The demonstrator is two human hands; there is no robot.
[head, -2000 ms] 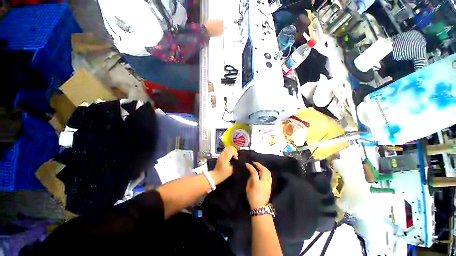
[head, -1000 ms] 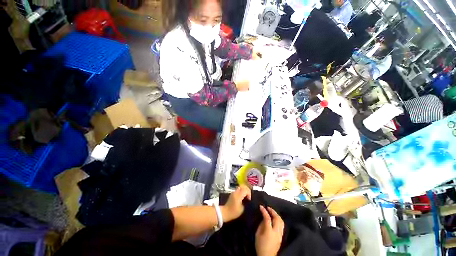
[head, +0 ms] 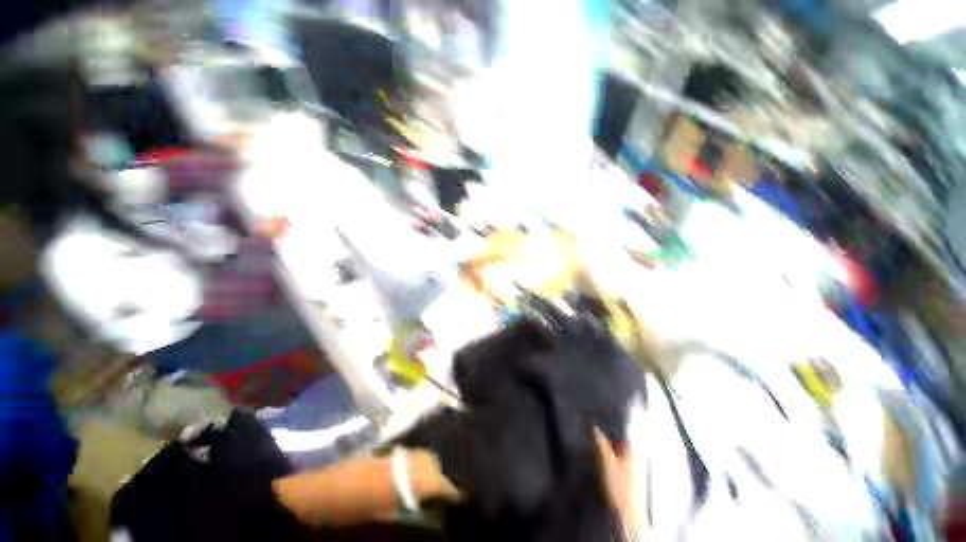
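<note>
The view is strongly blurred. The black garment (head: 530,423) is bunched up between my hands at the lower middle, over the worktable. My left hand (head: 432,476), below a white wristband, runs into the garment's left side; its fingers are hidden by the cloth. My right hand (head: 614,476) is at the garment's right edge, partly covered and smeared by blur. The garment appears gathered and held between both hands, but finger detail cannot be made out.
A yellow tape roll (head: 406,362) lies just beyond the garment on the left. A dark cloth heap (head: 207,476) is at lower left. A person in white (head: 122,286) sits at upper left. A red shape (head: 270,376) and bright blue crates (head: 32,434) show at left.
The view has swung to the right, so the neighbouring person and tape roll appear further left. The garment now stands more bunched, and my hands are further apart, with my left fingers hidden.
</note>
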